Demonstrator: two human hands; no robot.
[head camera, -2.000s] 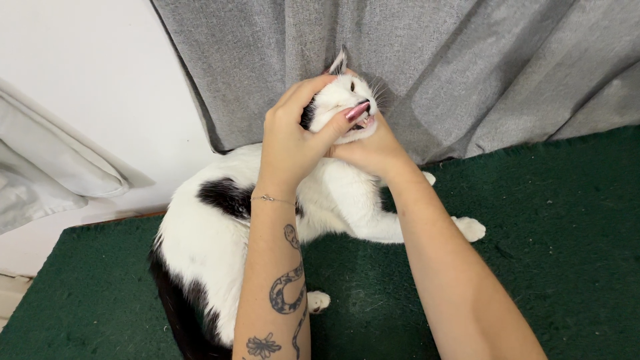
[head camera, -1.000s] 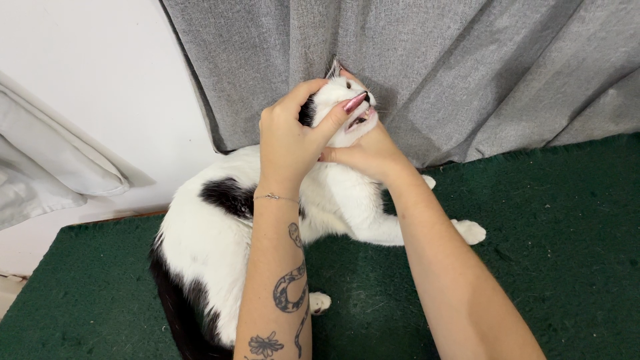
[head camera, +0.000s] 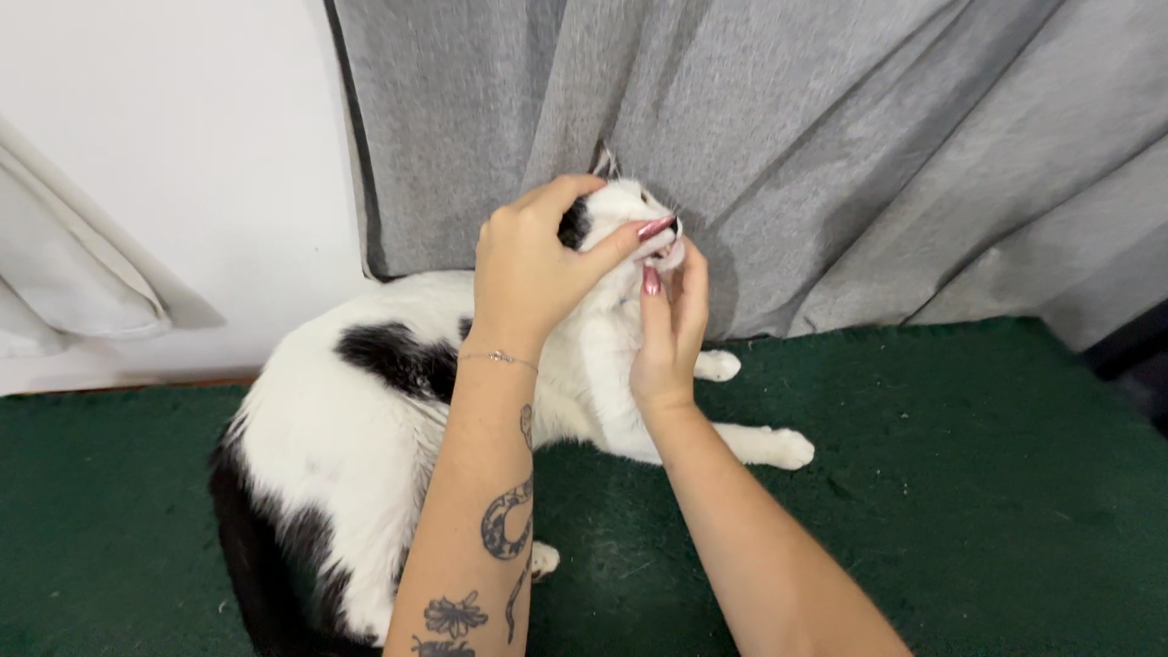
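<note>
A white cat with black patches (head camera: 338, 411) lies on its side on a dark green carpeted surface, its head raised and its front paws stretched to the right. My left hand (head camera: 538, 255) grips the cat's head from behind and above, with the thumb along the upper lip beside the nose. Under the chin, my right hand (head camera: 671, 328) holds the lower jaw, its thumb near the lower lip and its fingers on the far side. The mouth is slightly open and some teeth show. My left forearm hides part of the cat's body.
Grey fabric curtains (head camera: 757, 137) hang directly behind the cat. A white wall (head camera: 228, 137) and a white cloth (head camera: 64, 265) are at the left. The green carpet (head camera: 940, 493) extends to both sides, and a dark object (head camera: 1136, 356) stands at the right edge.
My right hand has shifted; its thumb now points up at the lower lip, and its fingers show at the right of the chin. My left hand keeps its grip on the head.
</note>
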